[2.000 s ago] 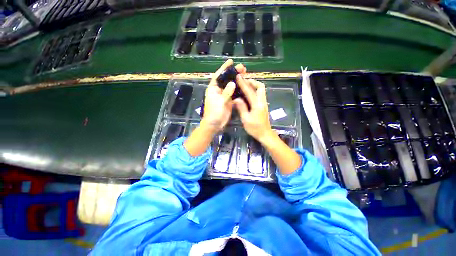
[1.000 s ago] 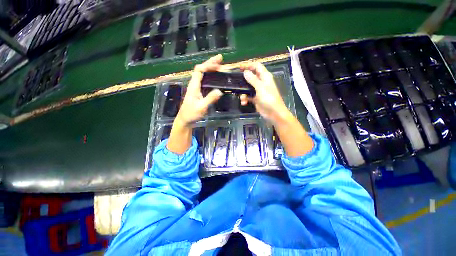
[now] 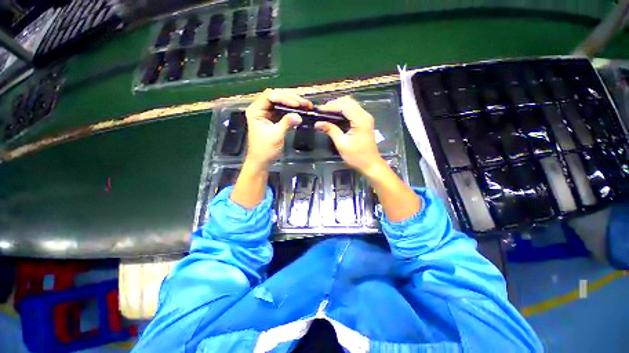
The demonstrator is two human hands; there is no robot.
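Observation:
A black mobile phone (image 3: 310, 112) is held level between my two bare hands, its narrow edge towards me. My left hand (image 3: 267, 129) grips its left end and my right hand (image 3: 353, 135) its right end, thumbs on the near side. Below them lies the clear blister tray (image 3: 290, 163) with two rows of pockets. Black phones (image 3: 301, 200) lie in its near row, and others (image 3: 233, 133) in the far row. A small white label (image 3: 378, 135) shows at the far right. My hands and forearms hide parts of the tray.
A large black blister tray (image 3: 521, 146) with dark and grey oblongs lies at the right, with a white liner (image 3: 416, 124) along its left edge. Another clear tray of phones (image 3: 208, 48) is on the green belt (image 3: 358, 38) behind a worn edge strip (image 3: 110, 126). Stools stand below.
The phone has turned from showing its broad face to a thin edge, still in both hands. The clear tray on the belt has shifted left in view.

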